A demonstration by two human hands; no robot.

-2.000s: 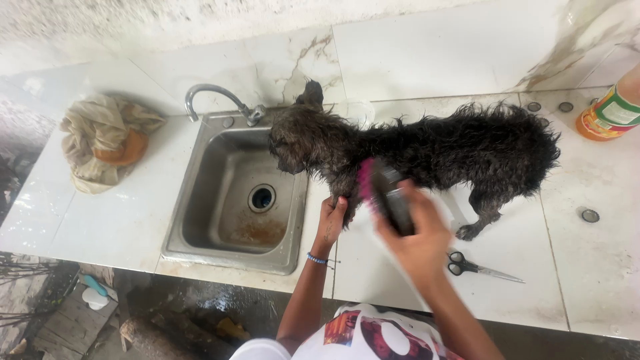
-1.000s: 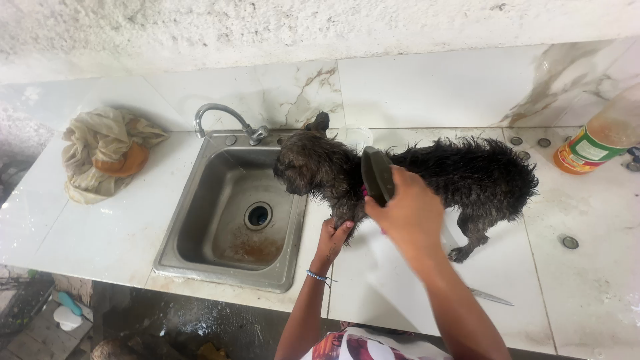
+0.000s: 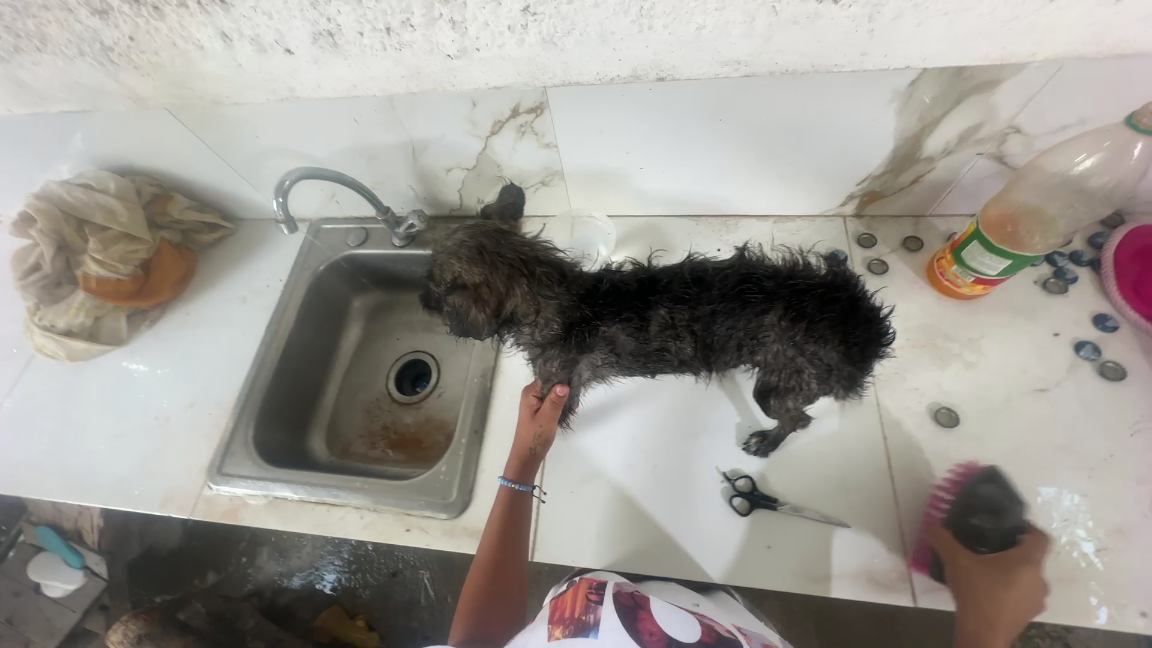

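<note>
A wet, dark-furred dog (image 3: 702, 310) stands on the white tiled counter, its head over the right edge of the steel sink (image 3: 351, 360). My left hand (image 3: 540, 416), with a beaded bracelet at the wrist, grips the dog's front leg. At the lower right my right hand (image 3: 994, 576) holds a dark brush with pink bristles (image 3: 981, 513), apart from the dog and above the counter's front part. Black-handled scissors (image 3: 774, 504) lie below the dog's hind paw, their blades pointing right.
A chrome faucet (image 3: 337, 180) arches at the sink's back left. A crumpled beige cloth (image 3: 108, 261) lies at the far left. On the right are a plastic bottle (image 3: 1017, 216) with orange liquid, several bottle caps (image 3: 946, 417) and part of a pink container (image 3: 1134, 270). Tiled wall runs behind.
My right hand has moved the brush away from the dog's shoulder to the lower right. My left hand stays at the front leg. The scissors, partly covered one second ago, show fully.
</note>
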